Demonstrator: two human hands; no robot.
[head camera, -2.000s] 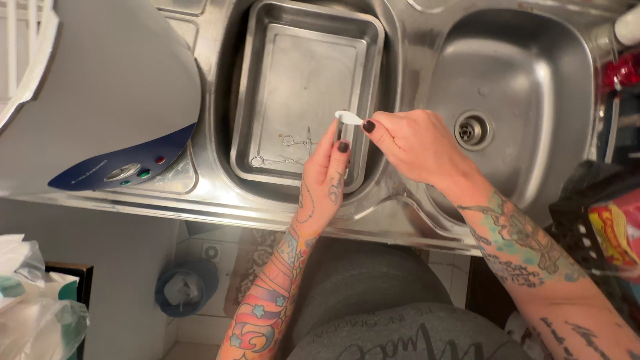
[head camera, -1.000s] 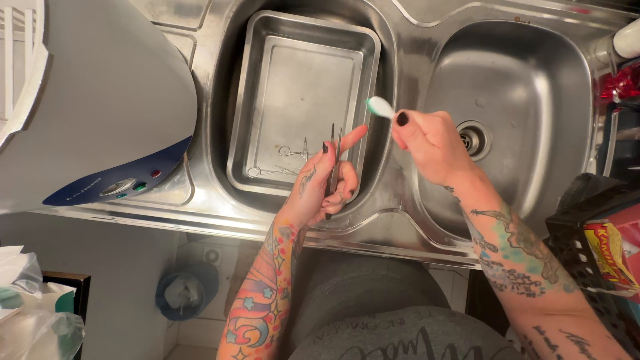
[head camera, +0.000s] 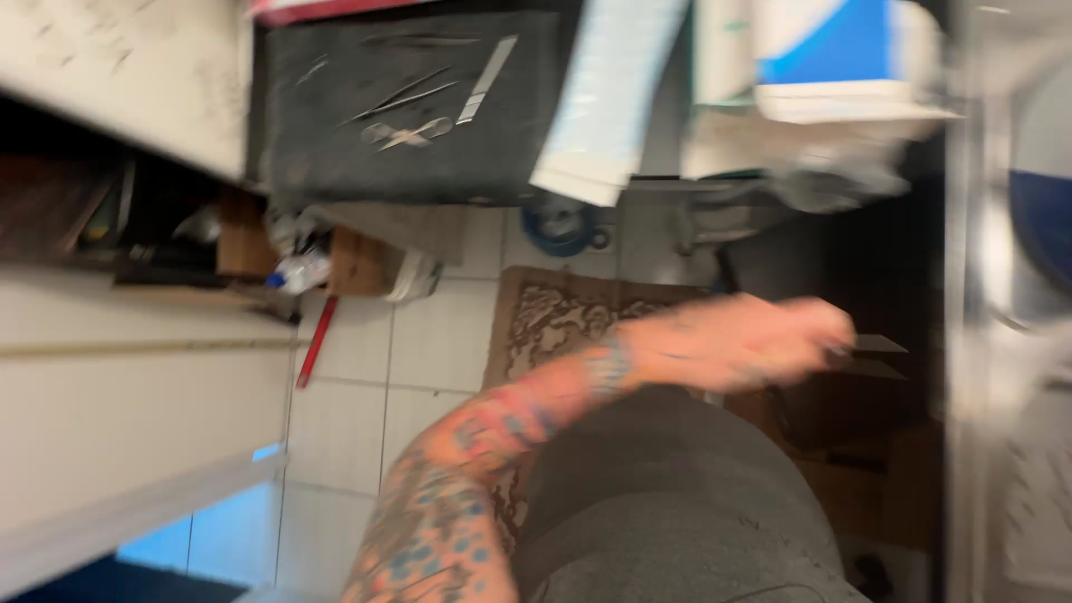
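My left hand (head camera: 737, 339) is blurred, its fingers curled, in front of my body at the centre right. Something dark shows at its fingertips, too blurred to name, so I cannot tell what it holds. My right hand is out of view. On a dark cloth (head camera: 335, 159) at the top lie scissors (head camera: 408, 132), thin metal tools that look like tweezers (head camera: 410, 99) and a flat metal strip (head camera: 487, 79). A long white and pale blue pouch (head camera: 607, 92) hangs over the edge beside them.
A white and blue package (head camera: 829, 50) and clear plastic (head camera: 837, 180) are at the upper right. The steel sink edge (head camera: 963, 335) runs down the right. Below are a patterned mat (head camera: 553, 310), a cardboard box (head camera: 360, 260) and a red bar (head camera: 316, 343) on the tiled floor.
The view has swung away from the sinks to the cloth with tools. My right hand, holding a small white and green brush-like item before, has left the view.
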